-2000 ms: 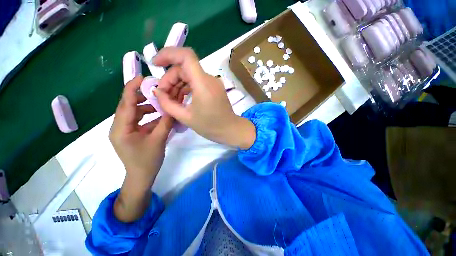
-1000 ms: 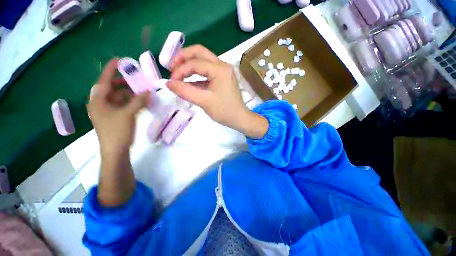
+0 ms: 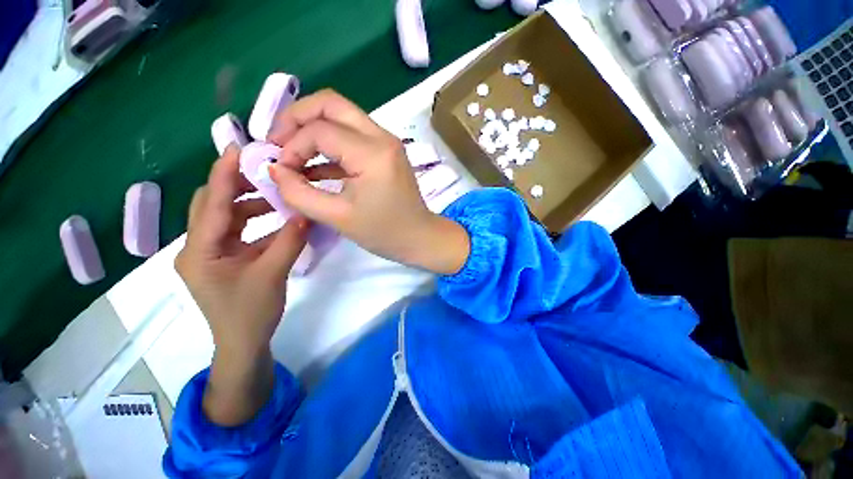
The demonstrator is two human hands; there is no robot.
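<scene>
My left hand point(image 3: 238, 248) holds a pale pink device point(image 3: 265, 178) above the table's edge, its end turned up. My right hand point(image 3: 351, 173) has its thumb and fingertips at that end, with a small white piece point(image 3: 267, 172) between the fingertips and the device. Another pink device point(image 3: 316, 248) lies partly hidden below my hands on the white surface. Two more stand out just beyond my fingers on the green belt, one with a dark spot near its end point(image 3: 276, 105).
An open cardboard box point(image 3: 594, 154) with scattered white pieces stands at the right. Clear trays of pink devices point(image 3: 725, 70) and a dark grid sheet point(image 3: 835, 79) lie beyond it. More devices point(image 3: 142, 220) are on the green belt point(image 3: 196, 75). A label sheet point(image 3: 117, 440) lies lower left.
My hands were apart one second ago and are now together at a device's end. A second device now lies beside the one at the left of the belt.
</scene>
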